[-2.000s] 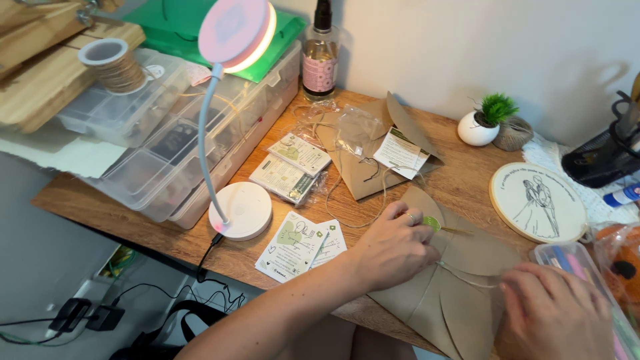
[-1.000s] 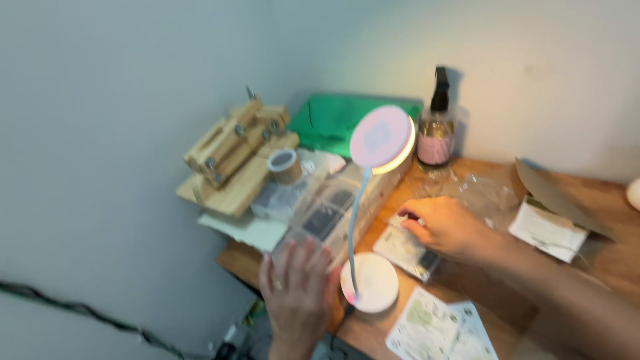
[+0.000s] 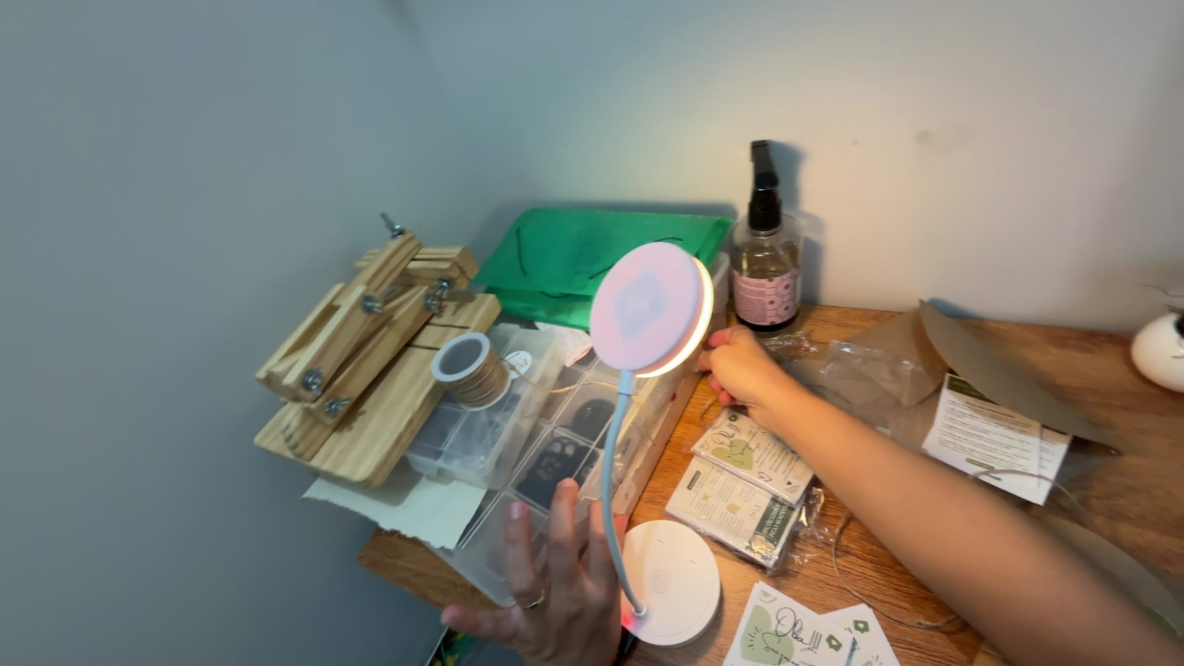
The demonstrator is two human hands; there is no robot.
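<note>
My left hand (image 3: pixel 560 583) is spread with fingers apart over the near end of a clear compartment box (image 3: pixel 555 462), beside the white base of a ring lamp (image 3: pixel 671 583). My right hand (image 3: pixel 740 370) has curled fingers at the far right side of that box, near the spray bottle (image 3: pixel 767 277); whether it grips something there is hidden. Below my right hand lie two packs of printed cards (image 3: pixel 740 509) in clear wrap. More loose printed cards (image 3: pixel 777 629) lie at the bottom edge. The lamp's lit round head (image 3: pixel 647 307) stands over the box.
A wooden clamp jig (image 3: pixel 361 342), a spool of twine (image 3: pixel 472 370) on a small clear case (image 3: pixel 499 444), and a green plastic folder (image 3: pixel 592 250) sit at the left and back. Kraft envelopes (image 3: pixel 980 361) with a printed sheet (image 3: pixel 999 435) lie right; a white pot (image 3: pixel 1161 351) stands beyond.
The view has swung left. Both hands were at a kraft envelope with twine two seconds ago. My right hand has since moved from the wrapped card packs to the far side of the box.
</note>
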